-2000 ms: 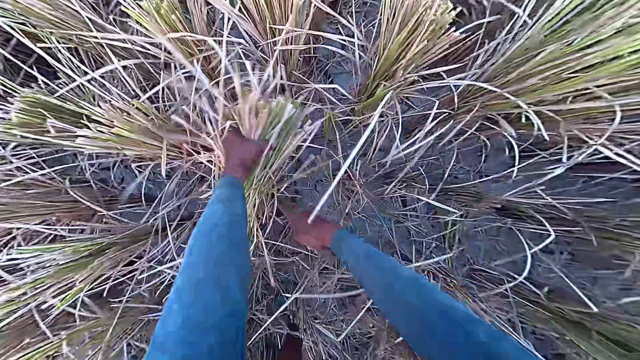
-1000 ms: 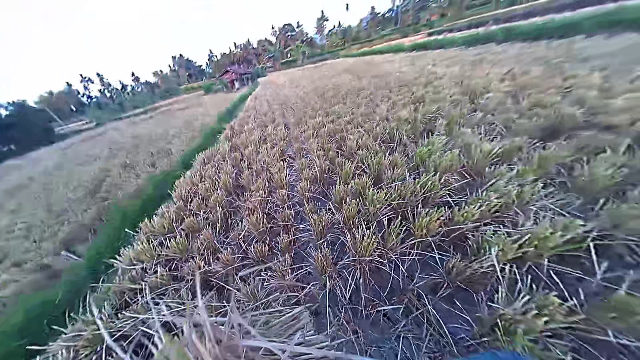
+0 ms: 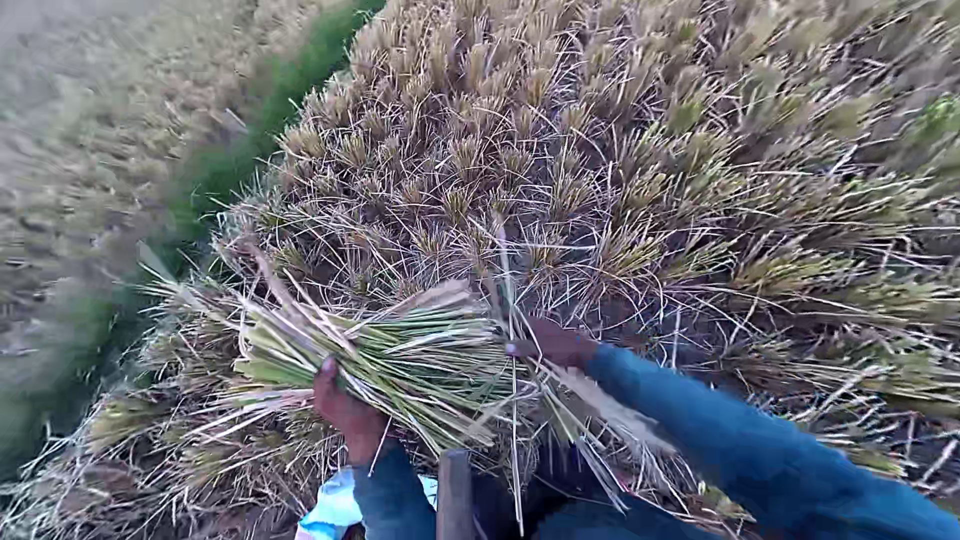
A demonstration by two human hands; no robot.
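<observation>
A thick bundle of cut straw stalks (image 3: 405,352), green and tan, lies crosswise in front of me. My left hand (image 3: 349,409) grips it from below near its left part, thumb on top. At the bundle's right end, my right hand (image 3: 551,343) is closed on some loose straw strands (image 3: 506,300), which stick up and hang down past the bundle. Both forearms wear blue sleeves. Below the bundle, between my arms, the end of a wooden handle (image 3: 454,491) points upward; what it belongs to is hidden.
Rows of cut stubble clumps (image 3: 465,157) spread ahead and to the right. A green grassy strip (image 3: 225,161) runs up the left side, with another pale field (image 3: 97,135) beyond it. A light blue and white sheet or bag (image 3: 337,501) lies beside my left forearm.
Two seconds ago my hands were low among the stubble, the left around a clump; now both are on a bundle of cut stalks. The view swung up over the field and partly back down.
</observation>
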